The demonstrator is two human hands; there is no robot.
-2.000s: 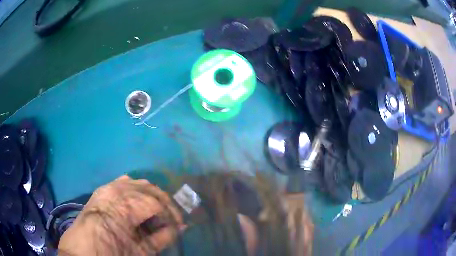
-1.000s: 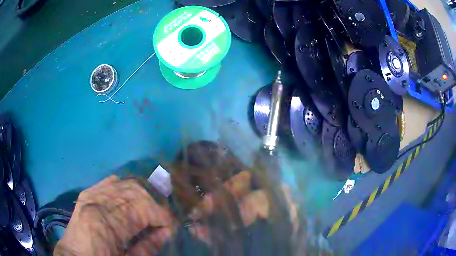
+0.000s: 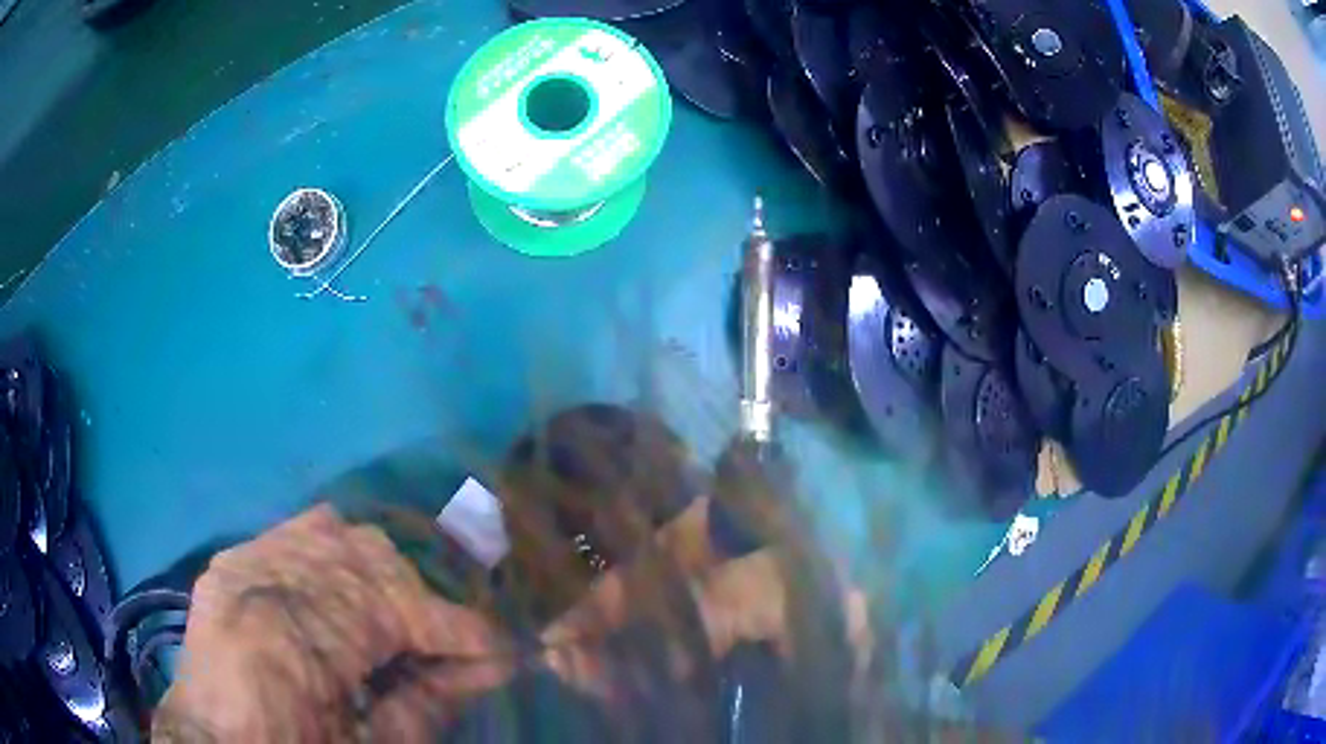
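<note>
My left hand [image 3: 313, 625] is at the bottom left, fingers pinched together; what they hold is too hidden to tell. My right hand [image 3: 734, 589], blurred behind hair-like strands, grips the soldering iron [image 3: 756, 342], its silver barrel and tip pointing up. The fingertips of both hands are close together at the bottom centre. A dark round part [image 3: 604, 458], perhaps a speaker plate, lies just beyond them. A white square [image 3: 473, 520] is beside my left fingers. The green solder spool [image 3: 559, 153] stands farther up, its solder wire [image 3: 386, 218] running left.
Speaker plates [image 3: 1094, 291] are heaped at the right; more plates [image 3: 61, 654] lie at the left edge. A small round cup [image 3: 307, 231] stands left of the spool. A blue tray [image 3: 1214, 272] and soldering station [image 3: 1287, 218] are at upper right, a striped strip [image 3: 1105, 552] below.
The view has shifted since the oldest frame. The iron's barrel has swung from tilted right to nearly upright and moved left. My hands stay close together at the bottom.
</note>
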